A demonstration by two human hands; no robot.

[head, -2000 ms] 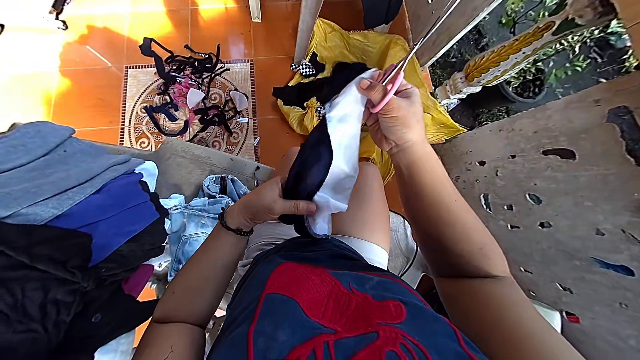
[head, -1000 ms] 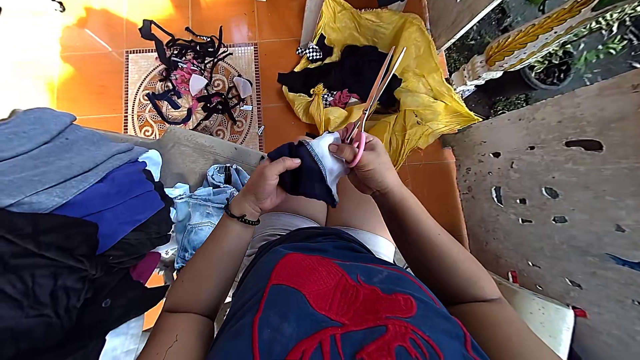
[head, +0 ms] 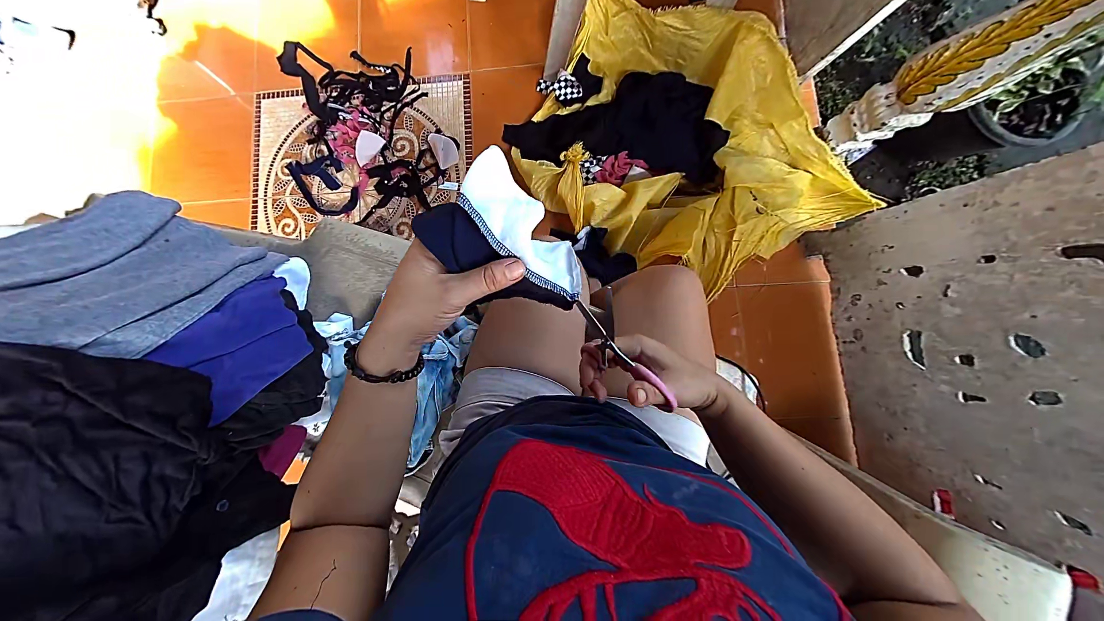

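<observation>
My left hand [head: 440, 289] grips a piece of navy and white fabric [head: 509, 207] with an overlocked seam, its thumb lying on top near the seam. In my right hand [head: 660, 371] is a pair of scissors with pink handles [head: 651, 385]; their blades are apart and point up and left. One blade meets the lower right corner of the fabric, at the end of the seam. Some dark cloth [head: 599, 254] lies just beyond my knees. My fingers partly hide the scissor handles.
A yellow woven sack [head: 759, 155] lies spread on the orange tiles with black cloth [head: 655, 121] on it. Black and pink fabric scraps [head: 354, 129] are heaped on a patterned tile. Folded clothes [head: 112, 267] are piled at left beside light denim [head: 440, 371]. A worn board with holes [head: 975, 345] stands right.
My right hand has come down towards my lap with the scissors, whose blades pointed up beyond the fabric before. The fabric in my left hand is now more spread out, showing more white.
</observation>
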